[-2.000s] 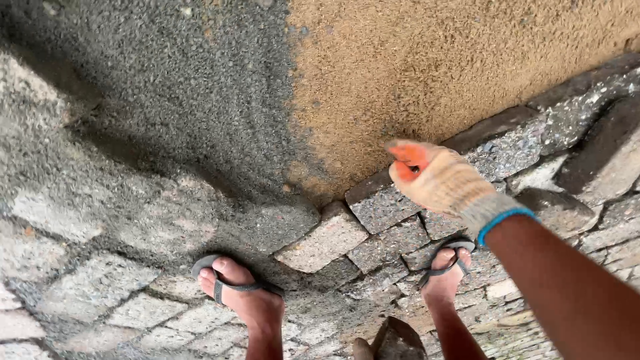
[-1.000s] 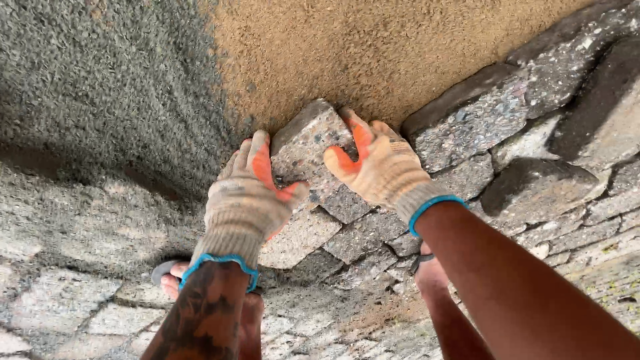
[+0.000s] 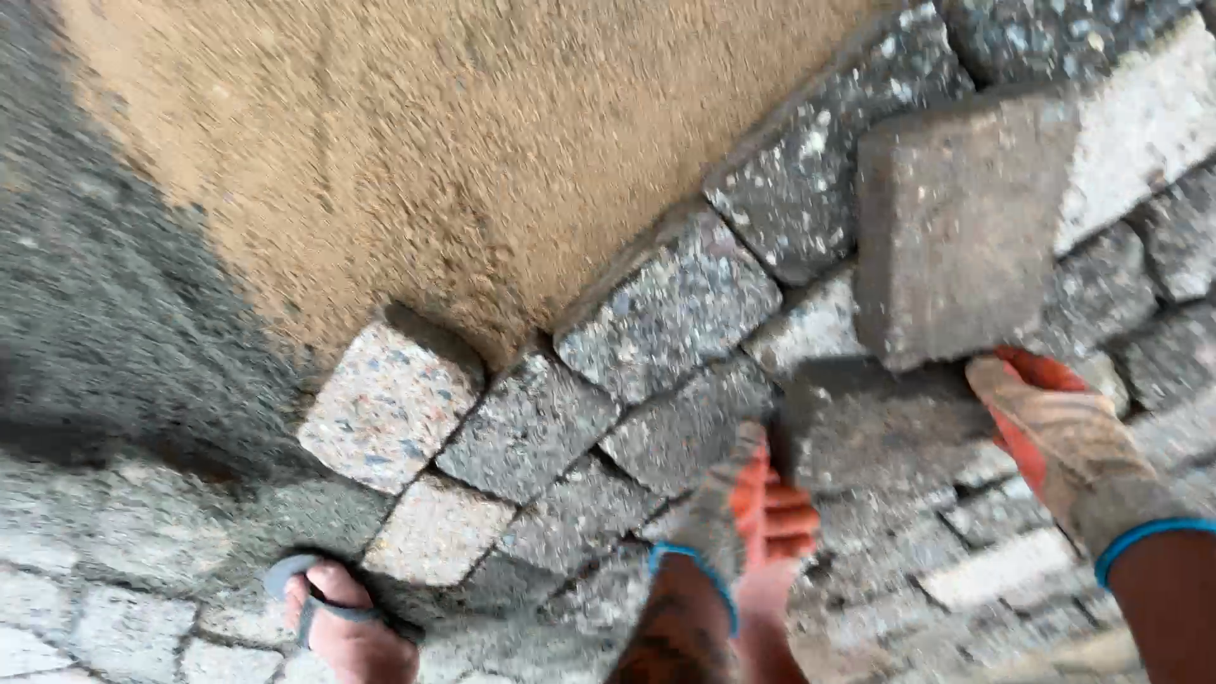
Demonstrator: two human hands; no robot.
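My left hand [image 3: 755, 503], in a pale knit glove with orange palm, is beside the left end of a loose grey paving block [image 3: 883, 427]. Its fingers are partly curled, with nothing visible between them and the thumb. My right hand [image 3: 1064, 427], gloved the same way, is at that block's right end, its fingertips by the lower corner of a larger brownish block [image 3: 969, 228]. Blur hides whether it grips either one. The larger block lies tilted over the laid stones. A speckled pale granite block [image 3: 394, 404] sits at the sand's edge, left of the hands.
Tan sand [image 3: 456, 152] spreads above the row of laid grey setts [image 3: 670, 299]. Dark grey grit [image 3: 104, 256] borders it at the left. My sandalled foot [image 3: 347, 617] stands on the paving at lower left, and more stones extend to the right.
Both hands have left the block they held at the sand's edge and moved right, to the loose blocks. The view has shifted right. One second earlier, both hands were around that edge block.
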